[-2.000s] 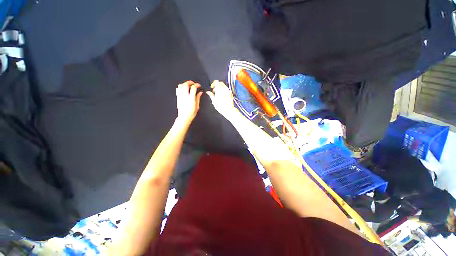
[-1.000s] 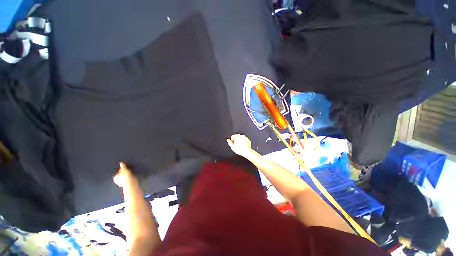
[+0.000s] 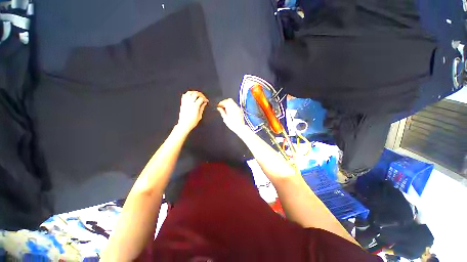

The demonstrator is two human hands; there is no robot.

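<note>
A black garment piece (image 3: 123, 112) lies flat on the dark table cover (image 3: 240, 30) in front of me. My left hand (image 3: 193, 108) is over its right part, fingers bent and pinched at the fabric. My right hand (image 3: 230, 113) is just to the right, with fingertips pinched near the piece's right edge. A small dark bit shows between the two hands; what it is cannot be told. The steam iron (image 3: 263, 106), with blue body and orange handle, stands untouched right of my right hand.
Black pieces (image 3: 358, 66) are piled at the right. More black fabric with white bands (image 3: 15, 20) lies at the far left. A yellow hose (image 3: 279, 146) trails from the iron. A white ring (image 3: 300, 125) lies on a blue patch. A blue box (image 3: 409, 174) and a louvred grille (image 3: 430, 135) are at lower right.
My hands were apart near the piece's lower edge one second ago. Both have moved up and together over its right part. The view has shifted slightly; the iron stays on the table.
</note>
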